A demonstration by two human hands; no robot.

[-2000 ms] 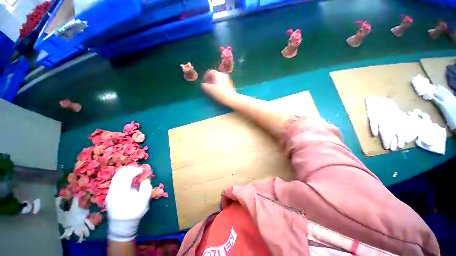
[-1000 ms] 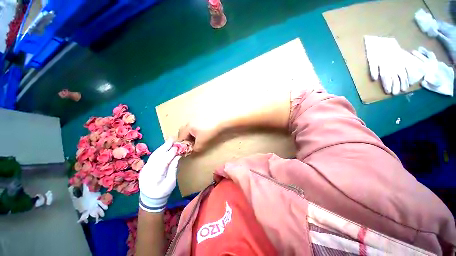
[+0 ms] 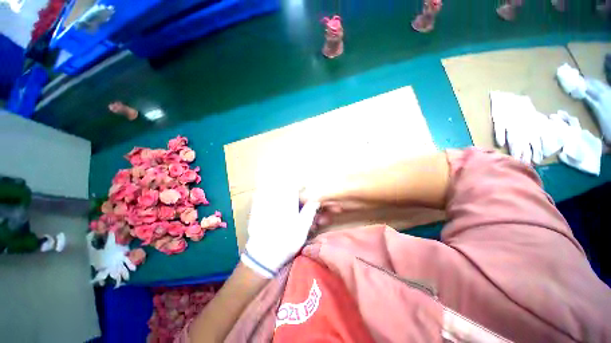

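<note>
My left hand [image 3: 280, 228], in a white knit glove, and my bare right hand [image 3: 328, 201] meet over the near part of the cardboard mat [image 3: 248, 164]. Their fingers close together on a small pink piece [image 3: 324, 217], which is mostly hidden and blurred; its exact shape cannot be told. A heap of red-pink top pieces [image 3: 151, 197] lies left of the mat. On the dark green belt [image 3: 234, 87], a flesh-coloured body part [image 3: 124, 110] lies at the left, and an assembled piece [image 3: 333, 37] with a pink top stands farther right.
More pieces [image 3: 427, 16] stand on the belt at the top right. Empty white gloves [image 3: 519, 127] lie on the neighbouring cardboard [image 3: 469, 80]. Another white glove [image 3: 112, 260] lies below the heap. Blue trays [image 3: 181, 27] are beyond the belt. A bin of red-pink pieces [image 3: 177, 315] is below the bench.
My right hand came back from the belt to my left hand, which left the heap. Both hands have since shifted right, near my body. The standing pieces moved right along the belt.
</note>
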